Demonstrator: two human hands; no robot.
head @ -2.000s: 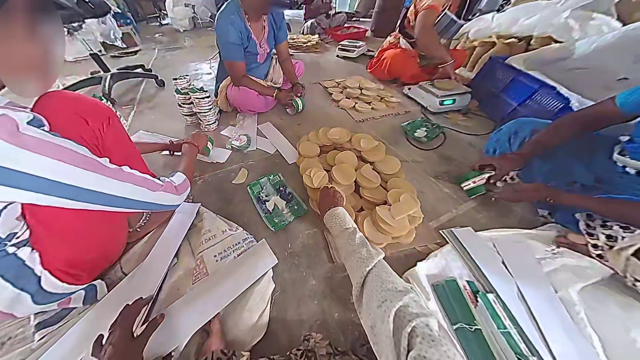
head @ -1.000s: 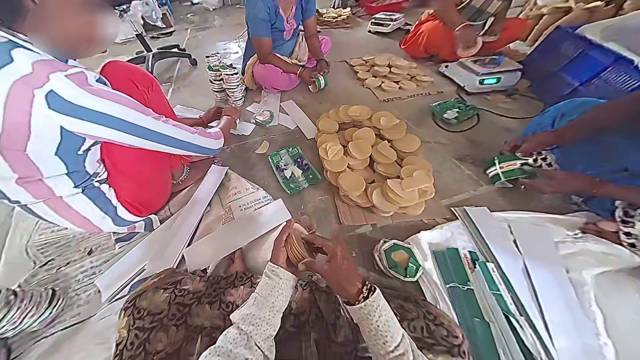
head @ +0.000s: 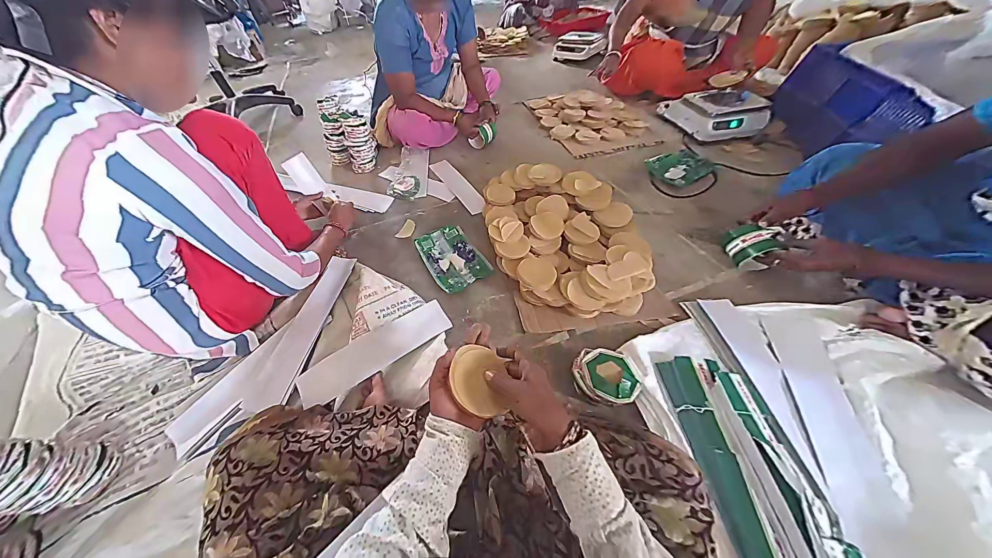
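Note:
A stack of thin round tan discs (head: 477,380) is held upright above my patterned lap. My left hand (head: 452,387) cups the stack from the left and below. On its right side, my right hand (head: 535,394) grips the edge with thumb and fingers. Beyond my hands lies a large heap of the same discs (head: 570,240) on a cardboard sheet. To the right of my right hand sits a green and white octagonal container (head: 608,376) with a small tan piece in it. White paper strips (head: 372,353) lie left of my hands.
Green printed strips (head: 705,442) and white strips lie on a white sack at right. A green packet (head: 452,260) lies left of the heap. Several people sit around; one at right holds a green band (head: 750,246). A digital scale (head: 714,115) stands behind, beside a blue crate (head: 849,101).
Two seconds ago one of my arms reached to the disc heap; a second ago both hands were over my lap with discs. Now the stack's flat face is turned toward the view.

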